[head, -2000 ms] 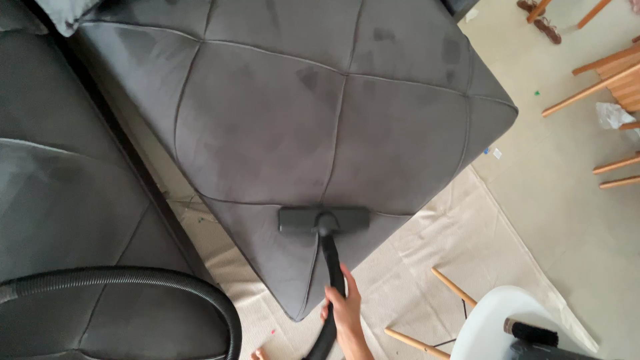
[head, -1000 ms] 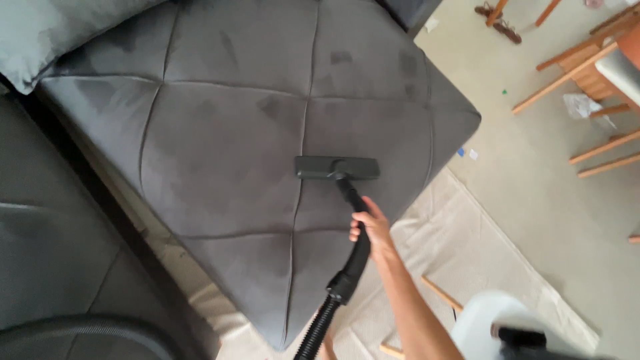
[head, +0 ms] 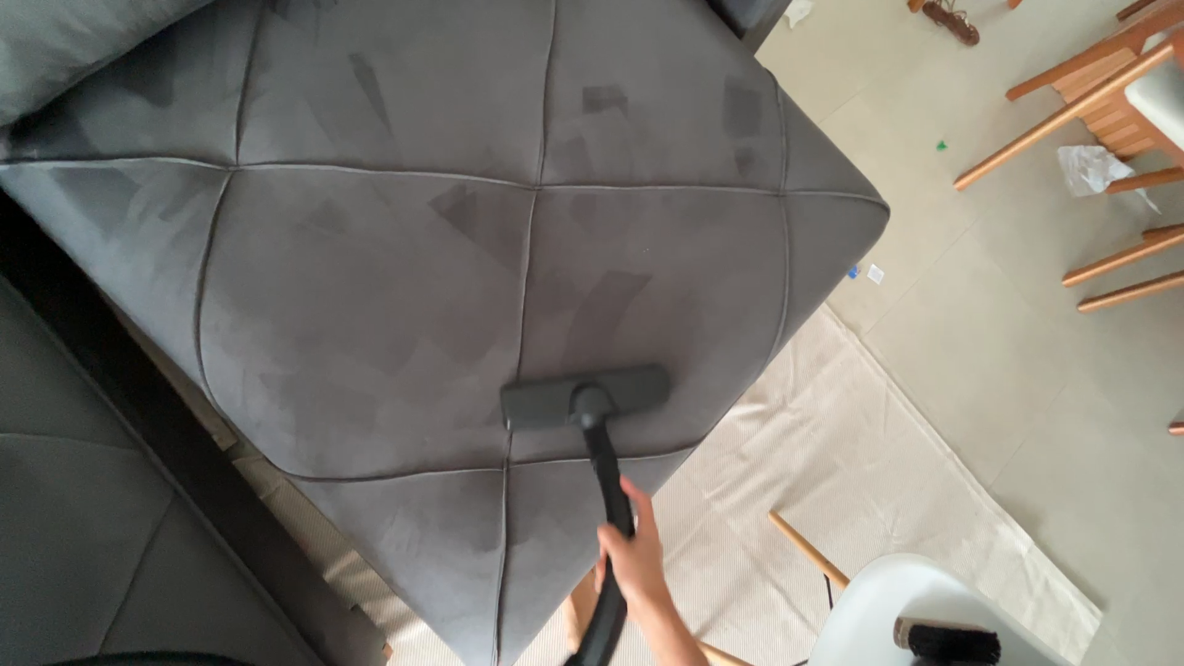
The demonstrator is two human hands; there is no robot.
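Observation:
My right hand (head: 635, 555) is closed around the curved black wand (head: 606, 481) of a vacuum cleaner, near the bottom centre. At the wand's end, a wide black floor nozzle (head: 585, 398) lies across a seam of the grey upholstered sofa cushion (head: 388, 277). Darker patches and brush marks show in the fabric beyond it. Part of a black hose (head: 148, 659) shows at the bottom left edge. My left hand is not in view.
A beige cloth (head: 795, 435) covers the floor beside the sofa. A white chair (head: 879, 601) bears a black-bristled brush (head: 948, 640). Wooden chairs (head: 1064, 116), a plastic bag (head: 1093, 170) and brown shoes (head: 951, 22) are at the right. A grey pillow (head: 83, 46) lies top left.
Since a second ago the nozzle has been drawn back toward me over the cushion, with my right hand still on the wand. Two seconds ago it lay near the cushion's near corner.

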